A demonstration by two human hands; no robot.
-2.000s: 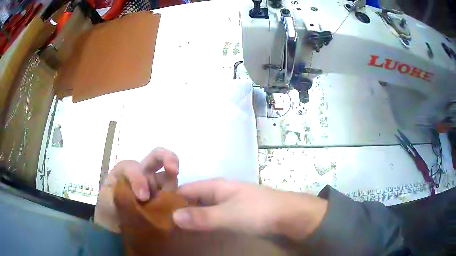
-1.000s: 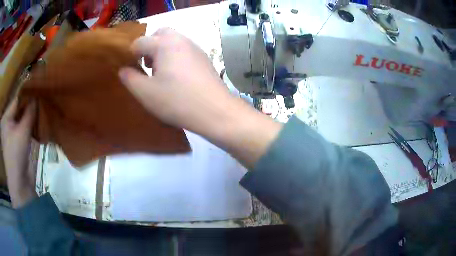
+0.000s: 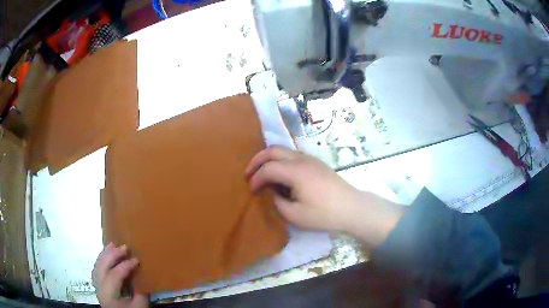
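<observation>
A brown panel (image 3: 186,186) lies over a white panel (image 3: 310,243), which shows along its right and front edges. My right hand (image 3: 301,186) pinches the brown panel near its right edge, where the panel is creased. My left hand (image 3: 120,274) is at the panel's front left corner, fingers curled at its edge; it is partly cut off by the picture's bottom. The presser foot area (image 3: 310,114) of the sewing machine is just right of the panels' far right corner.
The white sewing machine (image 3: 391,36) stands at the back right. Another brown panel (image 3: 90,102) lies at the back left, beside a tape-wrapped cardboard box (image 3: 13,210). Red-handled snips (image 3: 502,144) lie at the right on the white table (image 3: 66,240).
The brown panel, held up between both hands a second ago, now lies spread on the white panel. My right hand has moved right and towards me; my left hand has come down to the front edge.
</observation>
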